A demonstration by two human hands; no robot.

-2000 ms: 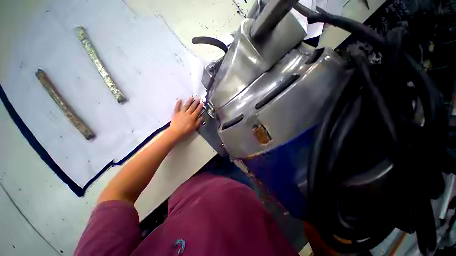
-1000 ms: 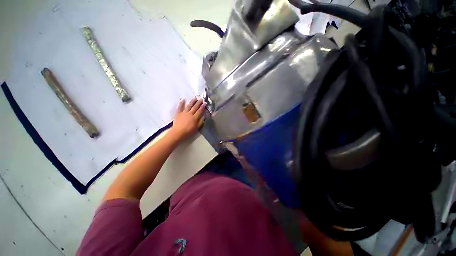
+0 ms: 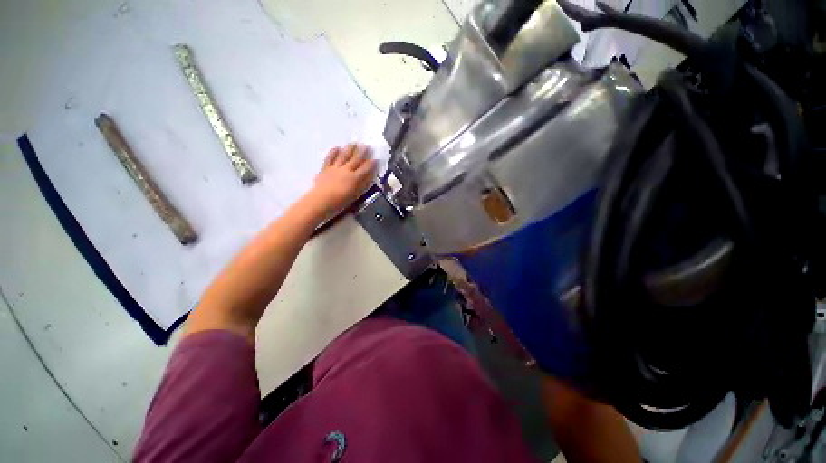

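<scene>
The silver and blue cutting machine (image 3: 507, 172) stands at the right edge of the white paper marker (image 3: 281, 108), with part of its grey base plate (image 3: 398, 237) showing. A dark fabric edge (image 3: 91, 244) borders the paper. My left hand (image 3: 347, 172) lies flat on the paper beside the machine's front, fingers slightly apart, holding nothing. My right hand is hidden behind the motor and cables; only the forearm shows at the bottom. The blade cannot be made out.
A speckled silver-green bar (image 3: 215, 115) and a rusty brown bar (image 3: 145, 180) lie on the paper. Thick black cable coils (image 3: 670, 244) hang on the motor at right. A small curved lever (image 3: 409, 51) juts from the machine. The off-white table (image 3: 308, 289) has its edge against my body.
The paper and bars appear shifted slightly right in view. My left hand has moved a little up along the paper. More of the base plate shows below the machine's front.
</scene>
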